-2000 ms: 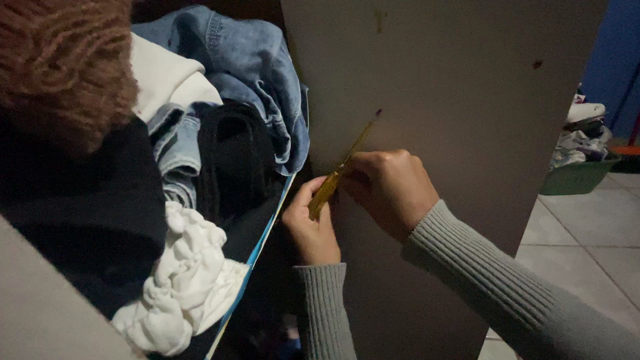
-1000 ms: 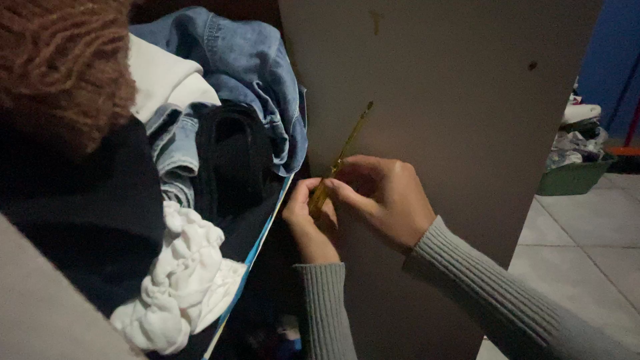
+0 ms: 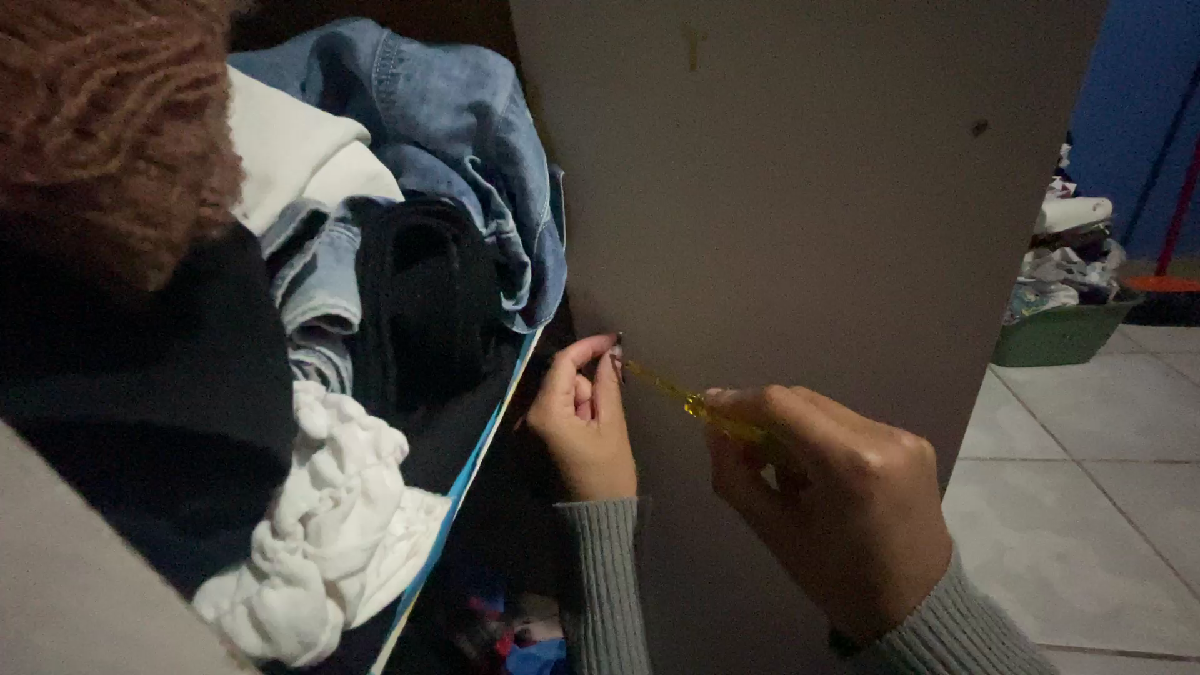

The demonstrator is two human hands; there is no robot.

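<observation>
My right hand grips the translucent yellow handle of a screwdriver, whose shaft points up and left toward my left fingertips. My left hand pinches a small dark item, perhaps a screw, between thumb and forefinger, close to the edge of a greyish panel. The screwdriver's tip is near this item; whether they touch is unclear. Left of the hands, blue denim clothing, a black garment and a bunched white cloth lie in a drawer or shelf with a blue-edged front.
Brown knitted or furry material fills the upper left. A pale board edge crosses the lower left corner. Beyond the panel, a green basket of clothes stands on a tiled floor by a blue wall.
The screwdriver has turned from pointing up and right to pointing up and left. My left hand no longer holds its handle; my right hand has moved to the handle, lower and right.
</observation>
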